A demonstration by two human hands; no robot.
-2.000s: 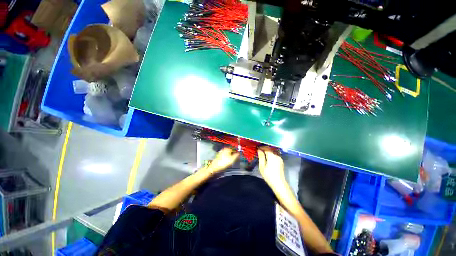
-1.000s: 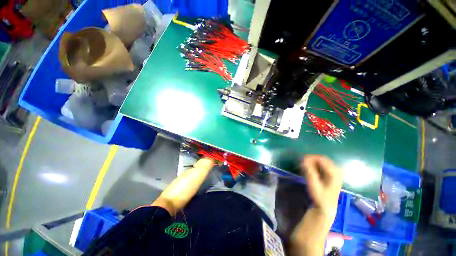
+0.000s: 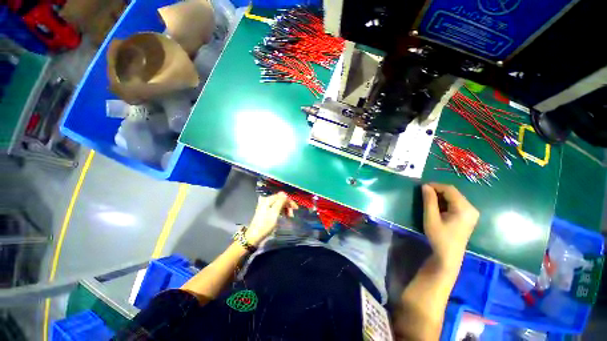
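A bundle of red lead wires (image 3: 333,214) lies at my lap, below the front edge of the green table. My left hand (image 3: 271,212) is at the left end of this bundle, fingers bent; whether it grips a wire is hard to tell. My right hand (image 3: 447,214) is over the table's front edge, right of the machine, fingers curled with thumb near them; no wire shows clearly in it. The crimping machine's die (image 3: 339,123) sits on a pale base plate (image 3: 416,156) behind the hands, with a thin metal rod sticking out towards me.
Red wires with dark tips (image 3: 299,46) fan out left of the machine; more red wires (image 3: 466,160) lie right, beside a yellow frame (image 3: 534,145). A blue bin (image 3: 83,110) with brown paper (image 3: 150,70) stands left. Blue bins (image 3: 499,293) stand lower right.
My right hand has moved from the lap bundle up and right to over the table edge. My left hand has shifted left and turned, and its wristband now shows. The camera view has also shifted.
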